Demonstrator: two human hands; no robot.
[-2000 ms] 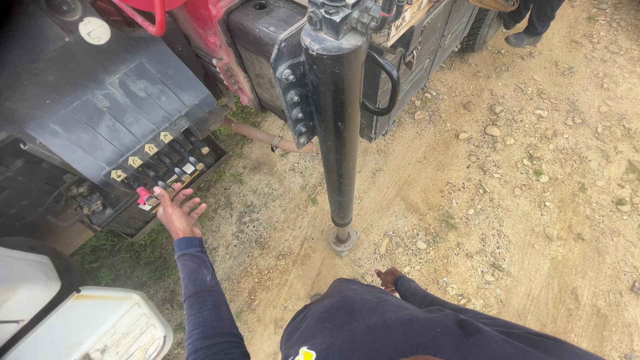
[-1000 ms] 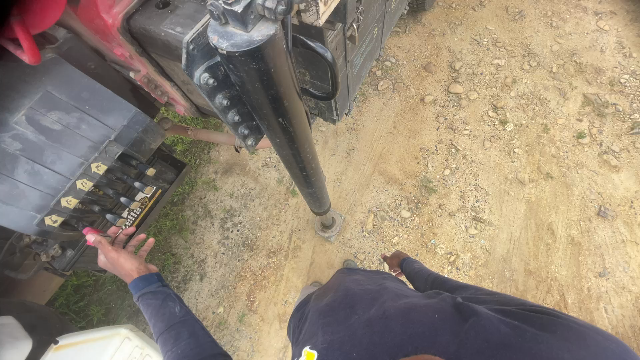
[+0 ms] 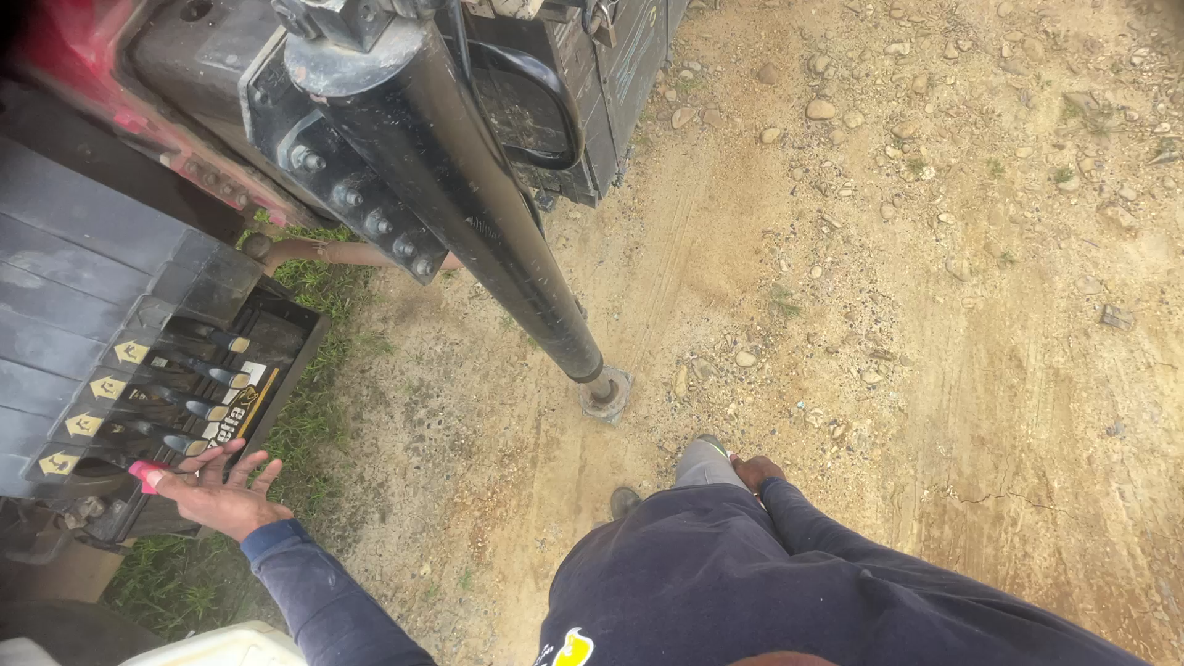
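My left hand (image 3: 222,490) is at the red-knobbed lever (image 3: 146,475), its thumb against the knob and its fingers spread. This lever is the lowest in a row of hydraulic control levers (image 3: 205,408) with black handles and pale tips, set in a black valve housing (image 3: 55,296) with yellow arrow plates. My right hand (image 3: 758,472) hangs beside my right thigh; whether it holds anything cannot be seen. Between the housing and the open ground stands a black hydraulic stabilizer leg (image 3: 481,194), tilted in view, its round foot (image 3: 606,396) on the dirt.
A black bracket with bolts (image 3: 347,194) joins the leg, and a bent black handle (image 3: 564,92) sticks out behind it. A dark side box (image 3: 601,102) and red frame (image 3: 102,83) lie beyond. Grass (image 3: 305,407) grows under the housing. A white container (image 3: 222,646) is at bottom left. Stones dot the ground.
The view has swung to the right. My left hand stays by the red-knobbed lever. The person's legs seen at the top right two seconds ago are out of view.
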